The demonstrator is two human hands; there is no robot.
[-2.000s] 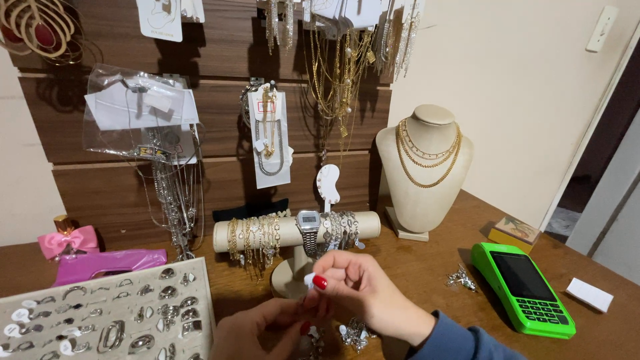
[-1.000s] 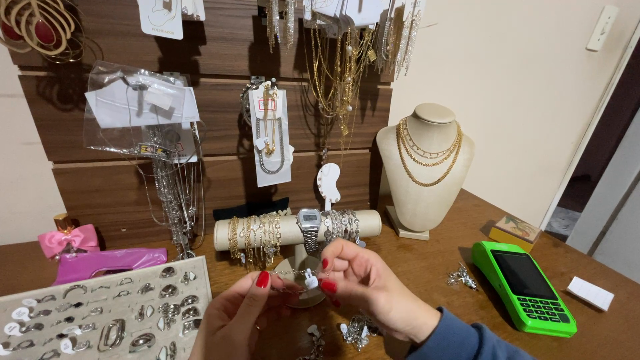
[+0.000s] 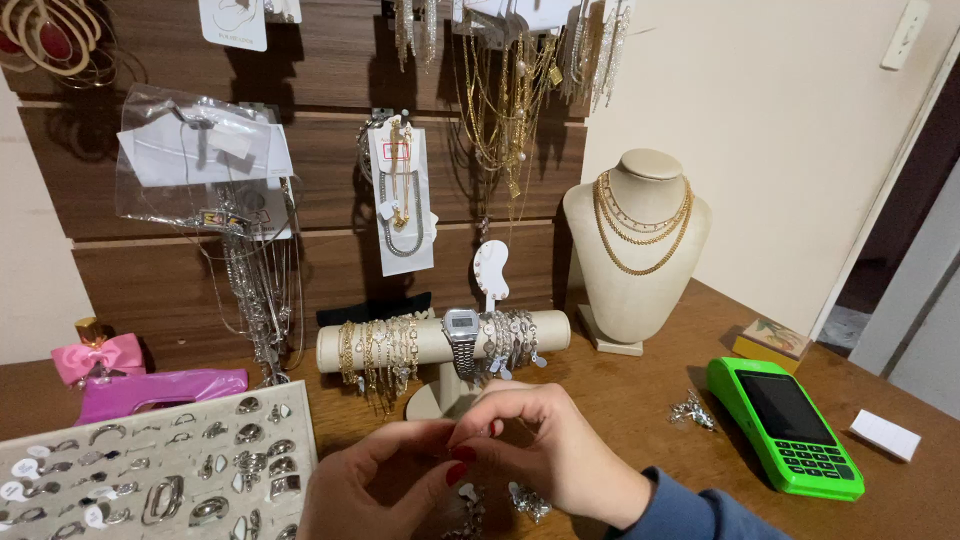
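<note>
My left hand [image 3: 382,480] and my right hand [image 3: 551,450] meet at the fingertips just below the bracelet stand. Both pinch a small piece of jewelry, mostly hidden by the fingers; its kind cannot be told now. Behind them, a padded T-bar bracelet stand [image 3: 431,341] carries gold-tone bracelets at left, a silver digital wristwatch [image 3: 461,337] in the middle and silver-tone bracelets [image 3: 510,337] at right. Silver-tone jewelry [image 3: 529,501] lies on the wooden table under my right hand, and a silver-tone bracelet [image 3: 472,510] with a white tag lies beside it.
A ring tray [image 3: 306,450] fills the lower left, near a purple plastic bag [image 3: 165,388]. At right stand a necklace bust [image 3: 637,300], a green card terminal [image 3: 784,427], a small box [image 3: 771,343] and white paper [image 3: 885,435]. Necklaces [image 3: 510,112] hang on the slatted wall.
My hands have come closer together since a second ago, when a thin piece with a white tag showed between them. The tag is now out of sight.
</note>
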